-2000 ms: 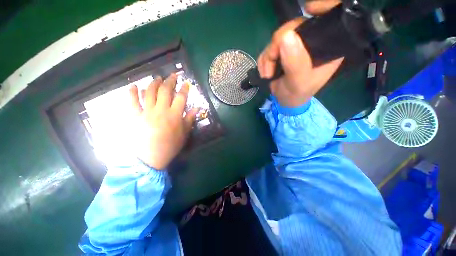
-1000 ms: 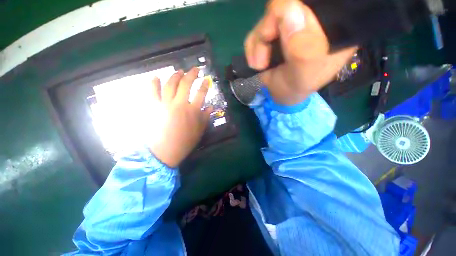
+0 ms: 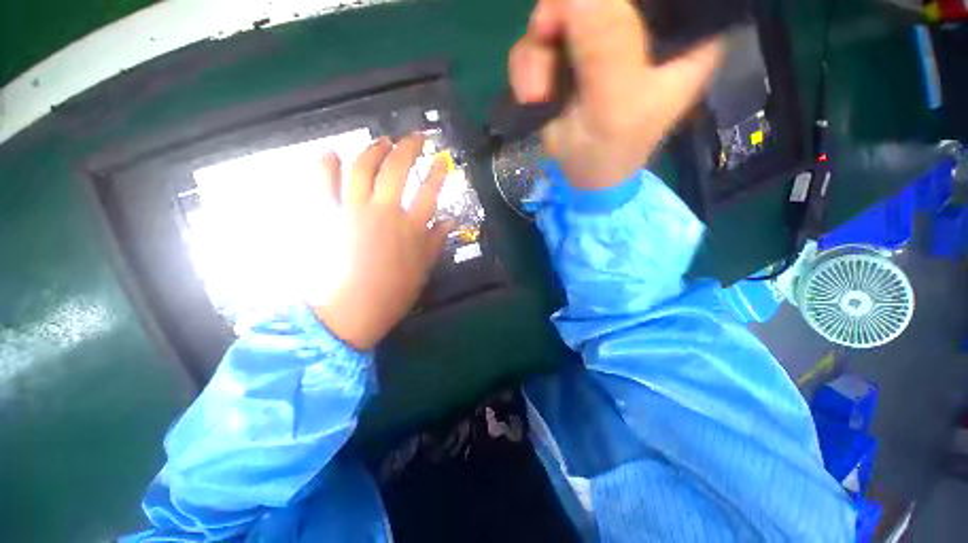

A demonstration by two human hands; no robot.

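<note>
A glaring white device [image 3: 265, 223] lies in a black fixture tray [image 3: 138, 255] at the left. Circuit parts show along its right end. My left hand [image 3: 387, 239] rests flat on the device, fingers spread, near the circuit parts. My right hand [image 3: 610, 90] is raised right of the tray, closed around a black electric screwdriver [image 3: 695, 27], whose body runs off the top edge. The tool's tip is hard to make out. The round screw dish [image 3: 517, 170] is partly hidden behind my right hand and cuff.
A second fixture with a device [image 3: 743, 90] lies to the right. Beyond it are a black tool with a red light [image 3: 800, 202], a pale-green fan [image 3: 856, 297] and blue bins [image 3: 845, 408]. A worn white rail [image 3: 138, 80] crosses the upper left.
My right hand has moved from over the screw dish, left and up with the screwdriver. The second device has come into view. The tray sits slightly further right in view, with my left hand still on the device.
</note>
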